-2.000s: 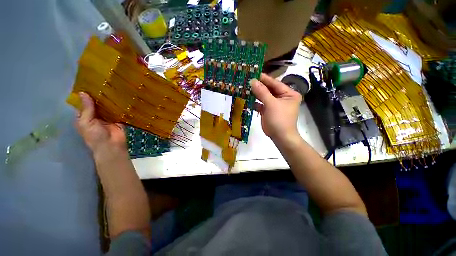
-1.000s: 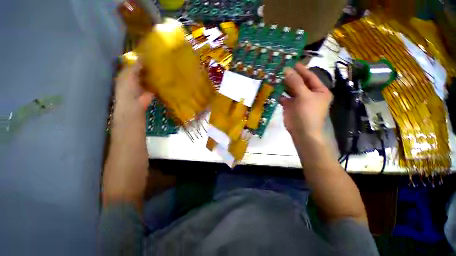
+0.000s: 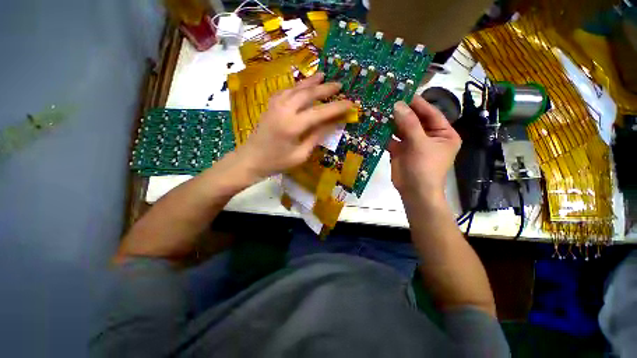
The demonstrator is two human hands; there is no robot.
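Observation:
My right hand (image 3: 425, 143) grips the right edge of a green circuit board panel (image 3: 377, 63) between thumb and fingers, tilted above the bench. My left hand (image 3: 297, 129) lies over the panel's left side, its fingertips at a small amber piece (image 3: 352, 112); whether they pinch it, I cannot tell. A white patch (image 3: 331, 137) is partly hidden under the left hand. More amber pieces (image 3: 327, 190) hang over the panel's lower left part. The amber sheet (image 3: 250, 98) lies left of the panel, partly behind my left hand.
Another green board panel (image 3: 183, 142) lies at the left. A solder wire spool (image 3: 522, 103) and black-based soldering equipment (image 3: 513, 155) stand at the right, beside a large amber stack (image 3: 574, 161). A round tin (image 3: 441, 105) is behind my right hand. A reddish bottle (image 3: 199, 33) stands back left.
My left hand has let go of the large amber sheet, now lying on the bench, and has moved right onto the held panel. My right hand still holds the panel.

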